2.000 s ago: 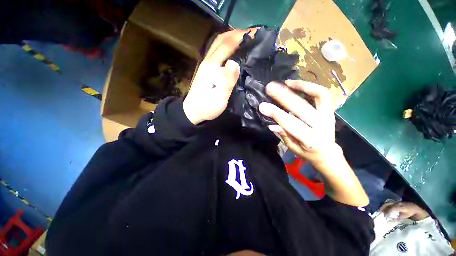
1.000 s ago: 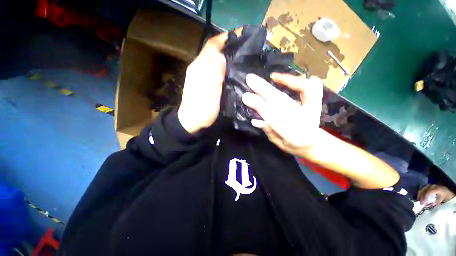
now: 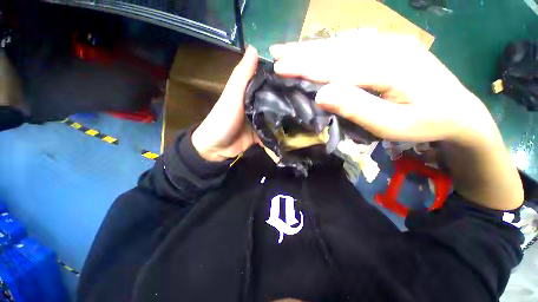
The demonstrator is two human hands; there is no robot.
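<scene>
A glossy black assembly [image 3: 282,109] of pointed lobes is held above my lap, with a yellowish hollow or inner part showing on its lower side. My left hand [image 3: 231,118] cups it from the left, fingers partly hidden behind it. My right hand [image 3: 377,88] is bare and lies over its top and right side, with fingertips on the black lobes. Both hands touch the assembly. I cannot see a loose piece or a tool in my fingers.
A cardboard pad [image 3: 366,15] lies on the green bench [image 3: 472,65], mostly behind my right hand. Another black assembly [image 3: 522,74] sits at the far right. An open carton [image 3: 192,82] is behind my left hand. A red stool [image 3: 407,186] and blue bins [image 3: 29,259] stand below.
The assembly has been turned, so its yellowish inner side now shows. My right hand has moved up over its top. The glue dish and stick have gone out of sight.
</scene>
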